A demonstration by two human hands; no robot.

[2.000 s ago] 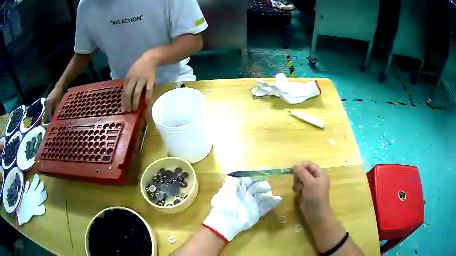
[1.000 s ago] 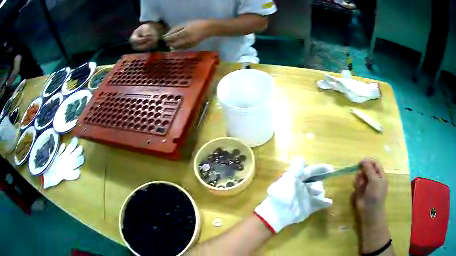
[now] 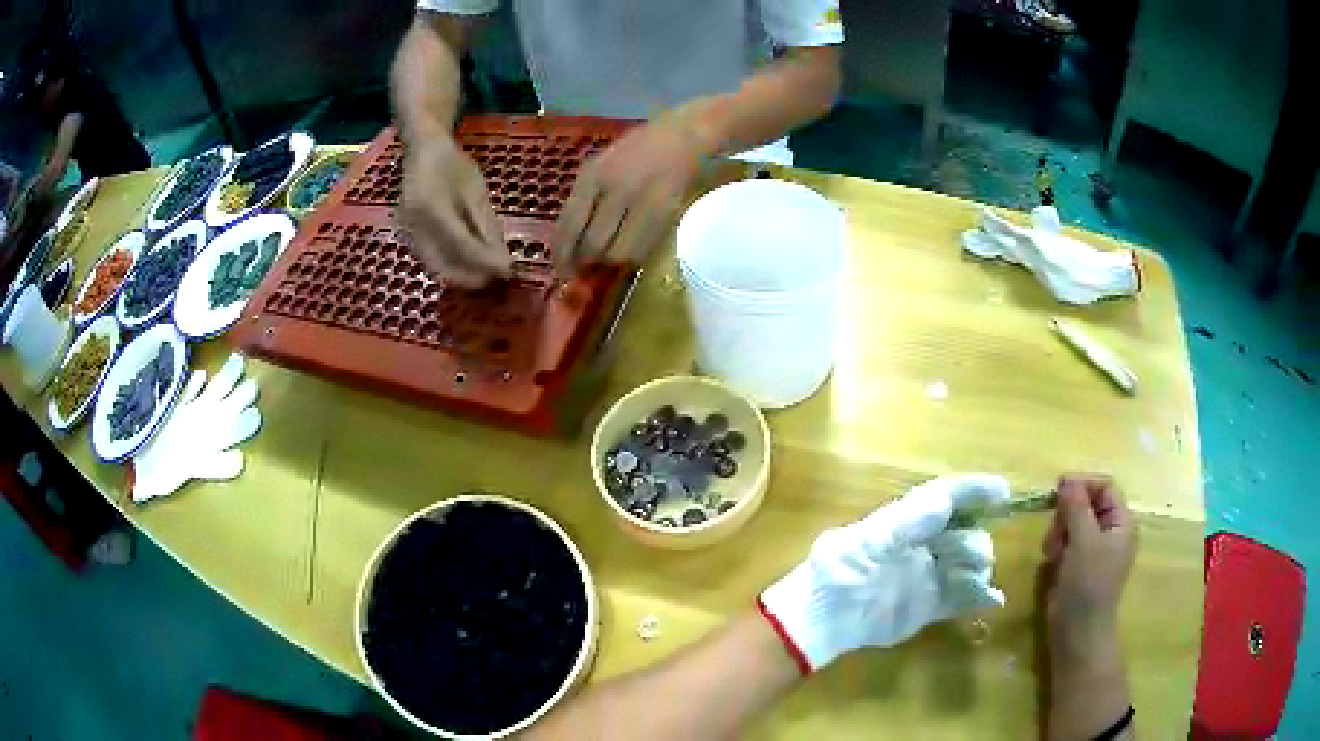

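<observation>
My left hand (image 3: 890,568) wears a white knit glove with a red cuff edge. Its fingers are curled around the far end of a slim greenish strip-like tool (image 3: 1031,502); whether they also hold a small part is hidden. My bare right hand (image 3: 1089,533) grips the tool's other end between thumb and fingers, to the right of the glove. The parts bowl (image 3: 680,530) with dark and silvery discs stands left of the glove. The dark-filled bowl (image 3: 591,637) stands nearer me. A waste ring (image 3: 649,628) lies between the bowl and my left forearm.
A person in a white T-shirt (image 3: 652,58) has both hands over the red-brown perforated tray (image 3: 391,379). A white bucket (image 3: 764,311) stands behind the parts bowl. Spare gloves (image 3: 1054,258) and a white stick (image 3: 1093,356) lie far right. Plates (image 3: 141,391) stand left; a red stool (image 3: 1248,637) is right.
The view has turned left. The tool's far end, seen over the glove before, is now mostly hidden in its fingers. The other person's hands have come down over the perforated tray.
</observation>
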